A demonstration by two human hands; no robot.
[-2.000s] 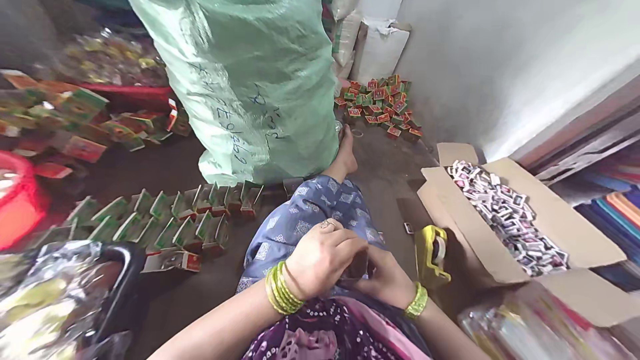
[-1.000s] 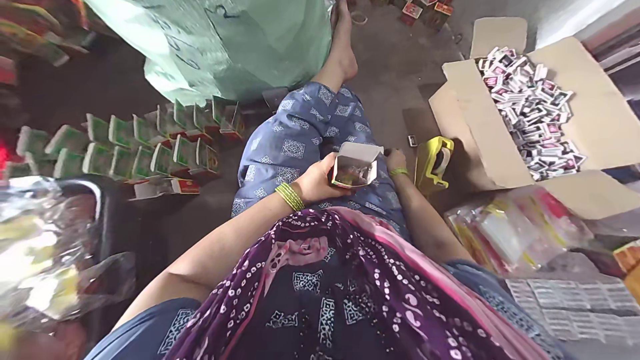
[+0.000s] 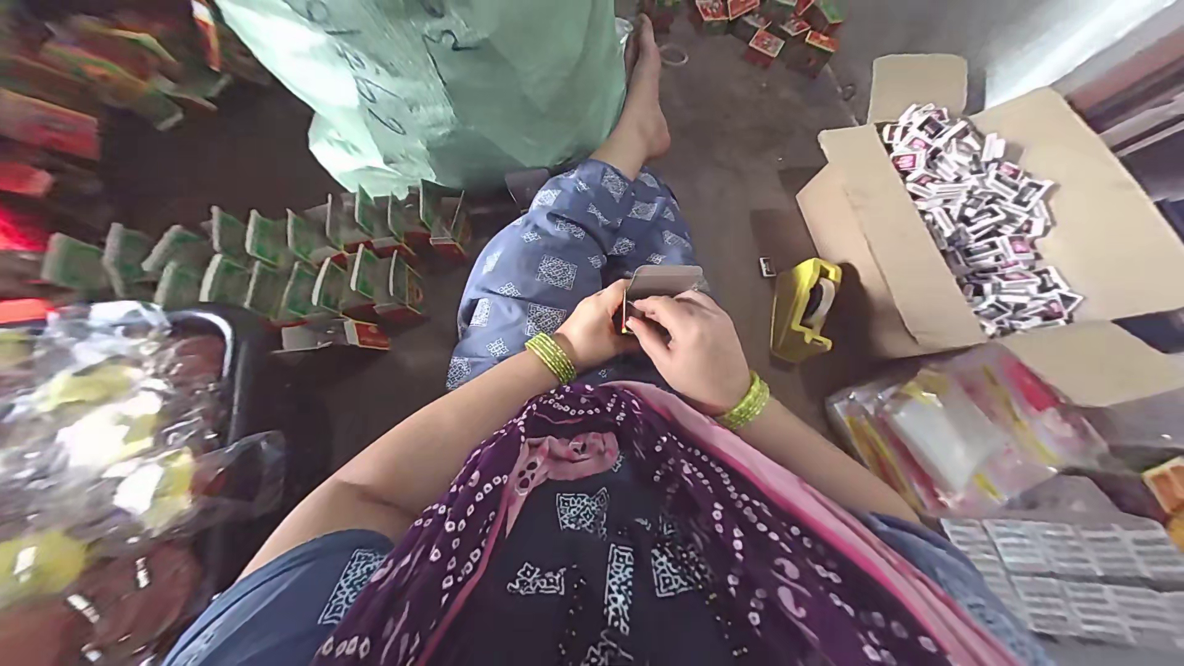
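Over my lap, my left hand (image 3: 597, 324) holds a small carton (image 3: 661, 277) with its flap raised. My right hand (image 3: 696, 347) lies against the carton's near side, thumb and fingertips at its opening; whether something small is between them is hidden. Beyond my right wrist, a yellow tape dispenser (image 3: 805, 310) stands on the floor. An open cardboard box (image 3: 860, 240) at the right holds a heap of small matchbox-like packets (image 3: 990, 222). To the left, rows of small open cartons with green flaps (image 3: 296, 245) stand on the floor.
A large green plastic sack (image 3: 462, 92) stands ahead, beside my bare foot (image 3: 647, 120). At the left is a black tub (image 3: 236, 370) of clear plastic packets (image 3: 111, 425). Plastic bags (image 3: 962, 425) and blister-like sheets (image 3: 1064, 573) lie at the right. Red cartons (image 3: 768, 42) lie ahead.
My right hand has come from beside my right knee to the carton's opening. Two seconds ago both hands were together over my lap. The view has tilted downward since then.
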